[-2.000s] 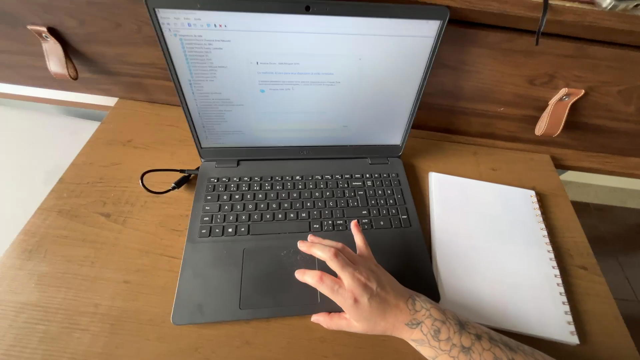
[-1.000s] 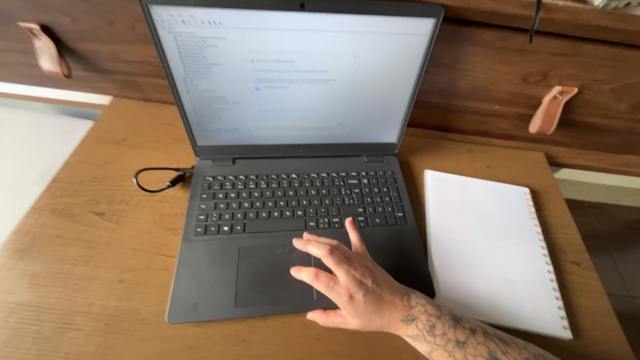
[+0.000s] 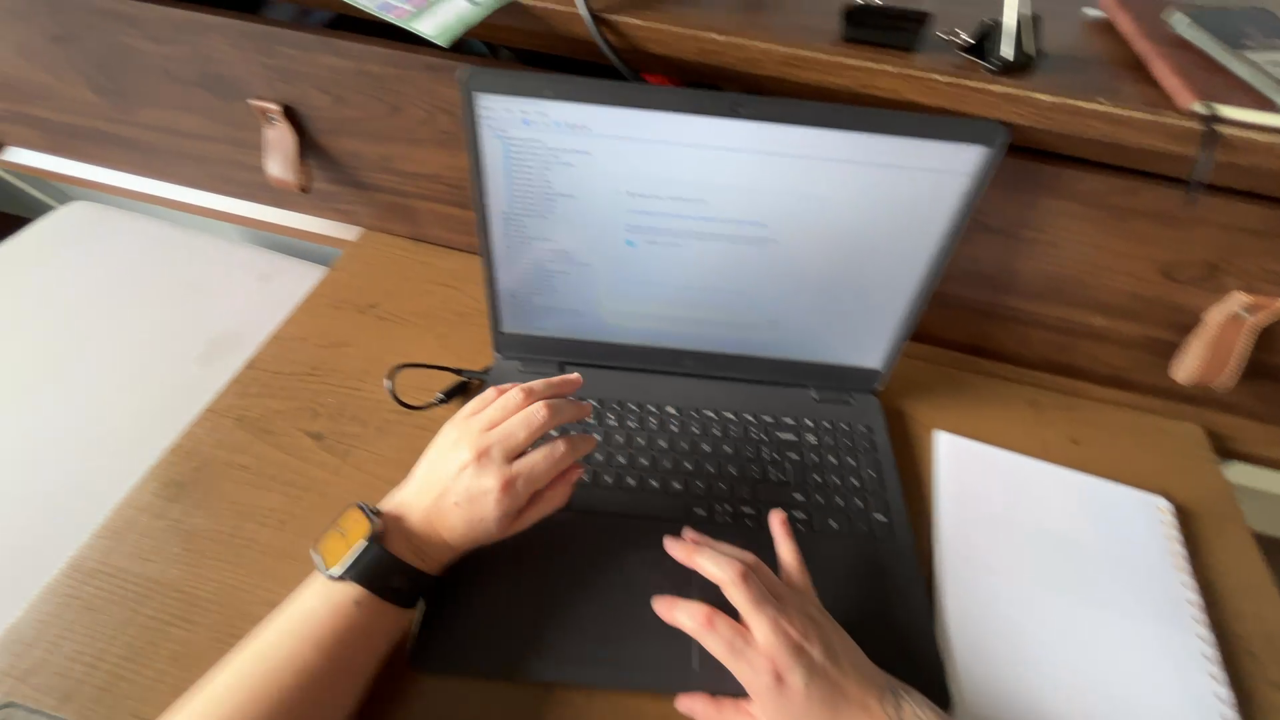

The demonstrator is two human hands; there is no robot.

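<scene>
A dark laptop [image 3: 690, 375] stands unfolded on the wooden desk, its lit screen [image 3: 720, 230] showing a window with a side list and a dialog. Over the left part of the keyboard [image 3: 740, 460] is my left hand [image 3: 490, 470], fingers slightly spread and holding nothing; a smartwatch [image 3: 350, 545] is on that wrist. My right hand [image 3: 765, 620] is over the right side of the touchpad, fingers apart and holding nothing. Whether the fingertips touch the laptop cannot be told. Blur softens the view.
A spiral notebook [image 3: 1070, 570] with a blank white page lies right of the laptop. A short black cable [image 3: 425, 388] leaves its left side. Behind are wooden drawers with leather pulls [image 3: 283, 150], and a shelf bearing binder clips [image 3: 885, 25] and books [image 3: 1170, 50]. A white surface [image 3: 130, 350] is at left.
My left hand has come into view over the keyboard's left side. My right hand remains over the touchpad. The view has shifted, showing more of the shelf behind.
</scene>
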